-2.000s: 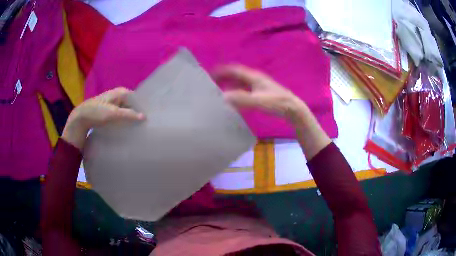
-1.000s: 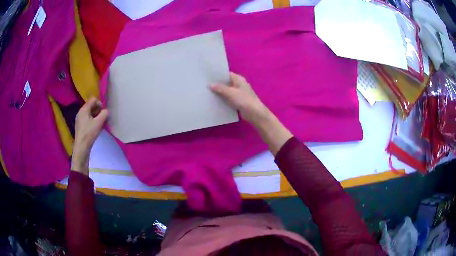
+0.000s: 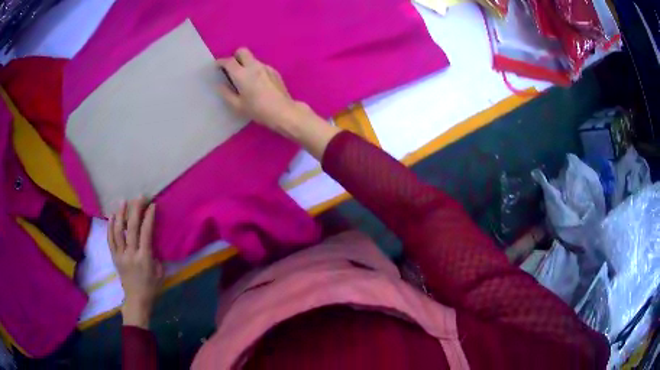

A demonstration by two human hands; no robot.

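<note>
A magenta coat (image 3: 340, 50) lies spread on the white-topped table, with one sleeve bunched near the front edge. The grey-beige folding board (image 3: 155, 119) lies flat on the coat's left part, its cut corners toward the left. My left hand (image 3: 134, 242) lies with its fingertips at the board's lower left corner, fingers close together. My right hand (image 3: 257, 90) is at the board's right edge, fingers curled, with something small and dark at the fingers. Whether either hand grips anything is unclear.
Another magenta coat (image 3: 36, 289) lies at the left with mustard (image 3: 43, 162) and red (image 3: 40, 94) cloth. Red-edged clear bags (image 3: 535, 50) lie at the upper right. Orange tape (image 3: 463, 130) marks the table's front edge. Plastic-wrapped bundles (image 3: 579, 195) stand at the right beyond the green floor.
The board was first held tilted above the coat, then laid flat on it. Since then my left hand has moved to its lower left corner, and the view has turned and shifted.
</note>
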